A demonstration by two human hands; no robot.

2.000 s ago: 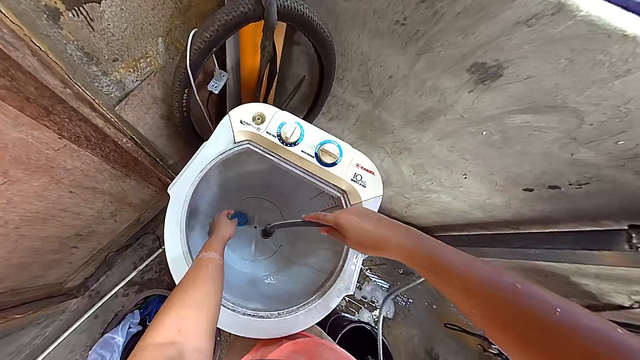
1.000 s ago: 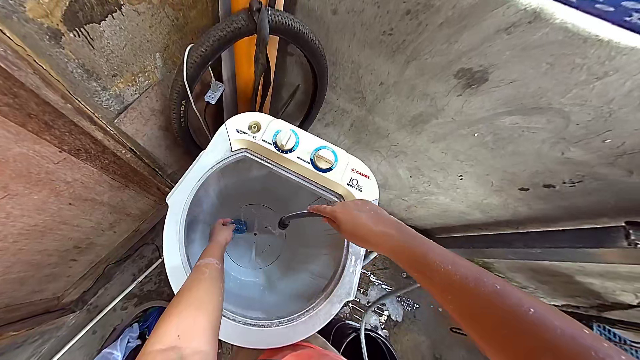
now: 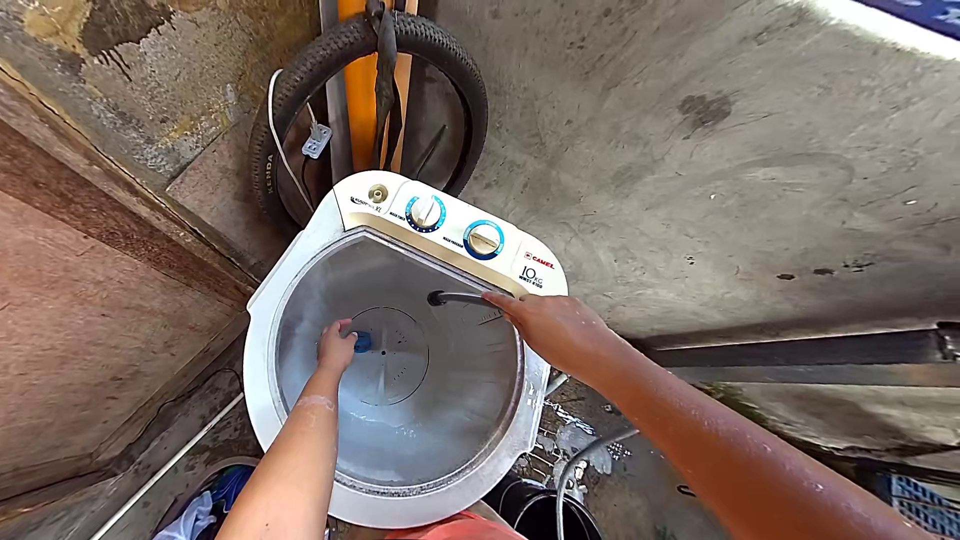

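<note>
A white top-loading washing machine stands open below me, with a round grey tub and two control dials on its panel. Inside the tub, my left hand grips a small blue object, perhaps a brush or scrubber; its exact kind cannot be told. My right hand is over the tub's right rim, closed on a grey hose whose dark end points into the tub. A little water lies at the tub's lower part. The round disc at the tub's bottom is right of my left hand.
A bicycle tyre hangs behind the machine, near a white power socket on a cord. Concrete wall rises at the right. Black buckets and a looping hose are at the lower right; a container with cloths is at the lower left.
The hose end in my right hand has moved from near the tub's centre up toward the panel side. My left hand still holds the blue object inside the tub.
</note>
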